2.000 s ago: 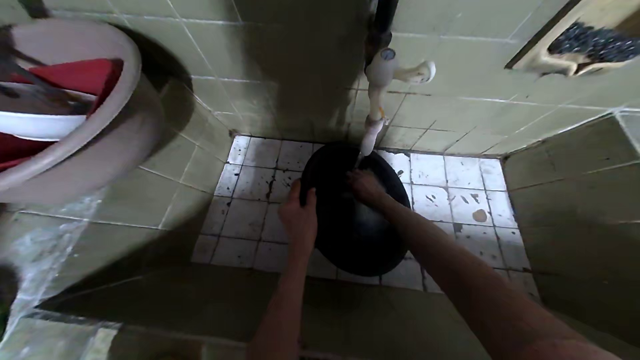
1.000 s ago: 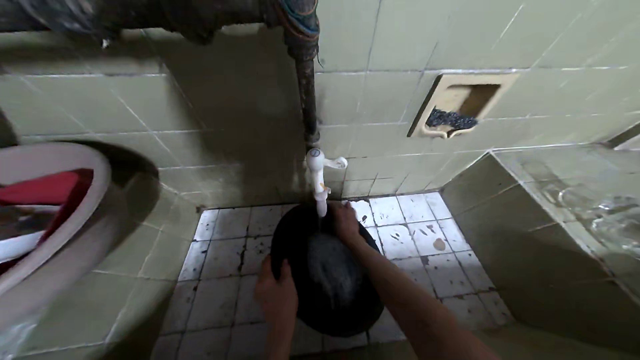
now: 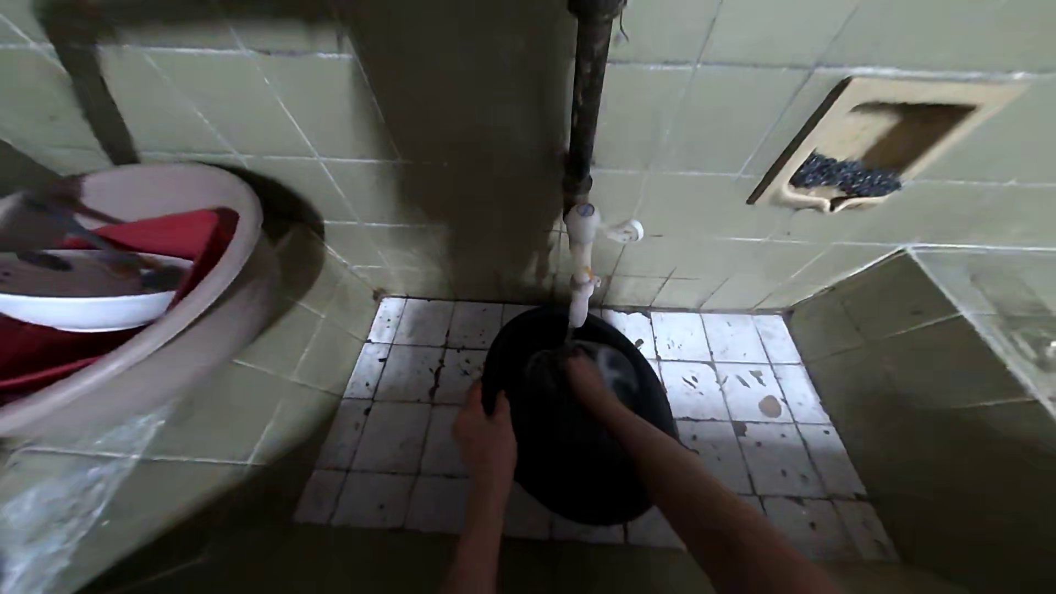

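Observation:
A round black basin [image 3: 577,487] stands tilted on white floor tiles beneath a white plastic tap [image 3: 581,239]. Water runs from the spout into it, and the water inside looks pale and stirred up. My left hand [image 3: 485,425] grips the basin's left rim, thumb on the inside. My right hand [image 3: 584,375] is inside the basin, just below the spout; its fingers are blurred and partly under the water, so whether they hold anything cannot be made out.
A pinkish plastic tub [image 3: 247,223] with red material and a white dish [image 3: 91,309] stands at the left. A recessed soap dish [image 3: 916,136] on the green tiled wall holds a dark scouring pad [image 3: 846,177]. Tiled ledges flank the floor, and a dark pipe [image 3: 587,99] feeds the tap.
My right hand has moved from the basin's far rim beside the tap down into the basin. My left hand stays at the left rim. The view has shifted.

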